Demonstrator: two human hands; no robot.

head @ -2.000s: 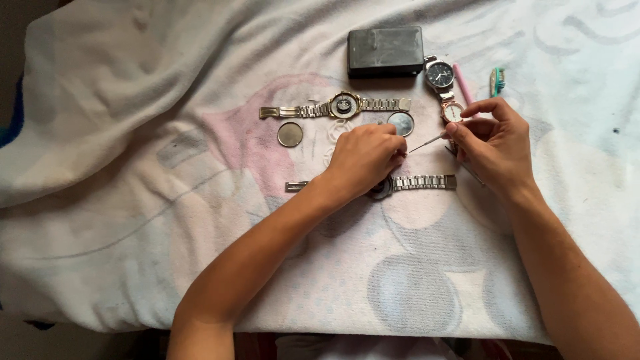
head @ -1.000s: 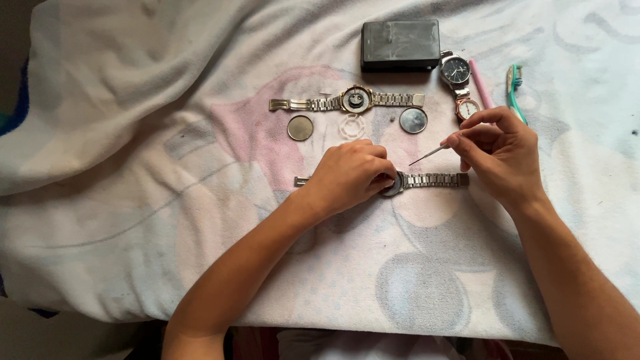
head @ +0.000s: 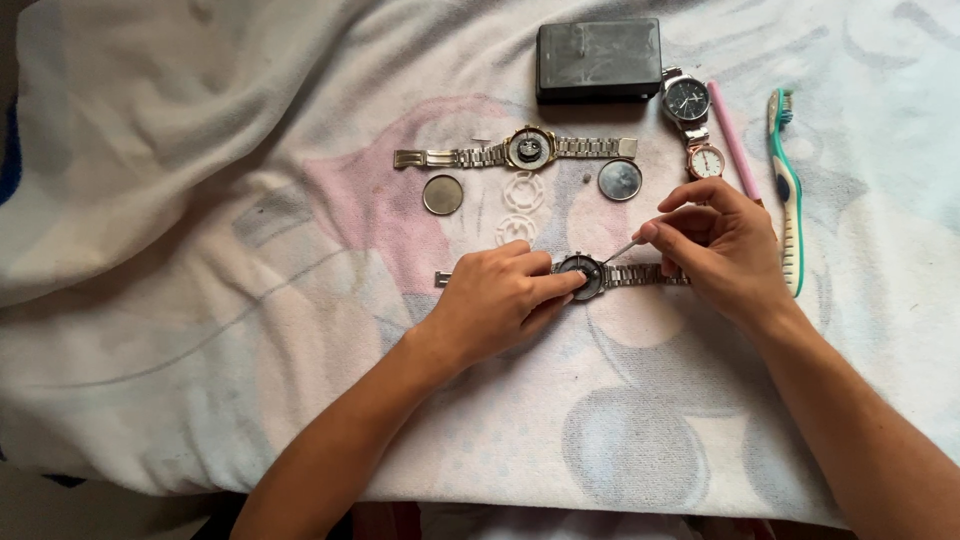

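A wristwatch with a metal link band (head: 628, 275) lies across the blanket, its case open at the back and its workings showing. My left hand (head: 517, 289) rests over the left part of its band, a fingertip on the case, steadying it. In my right hand (head: 709, 240) a thin metal tool (head: 621, 250) is pinched, its tip at the upper right rim of the case. Above lies a second opened watch (head: 530, 148) with a gold-toned case. Two white plastic rings (head: 523, 192) and two round metal case backs, one at left (head: 443, 195) and one at right (head: 619, 180), sit between the watches.
A black box (head: 598, 61) stands at the top. Right of it are a dark-dialled watch (head: 686, 99), a small rose-toned watch (head: 706, 161), a pink stick-like tool (head: 733, 141) and a green and white toothbrush (head: 787, 191). The patterned blanket (head: 225, 337) has folds at the left.
My right hand has brought the thin tool's tip to the watch case; a second ago the tip was above and right of it. The left hand remains on the watch, with more of the case now showing.
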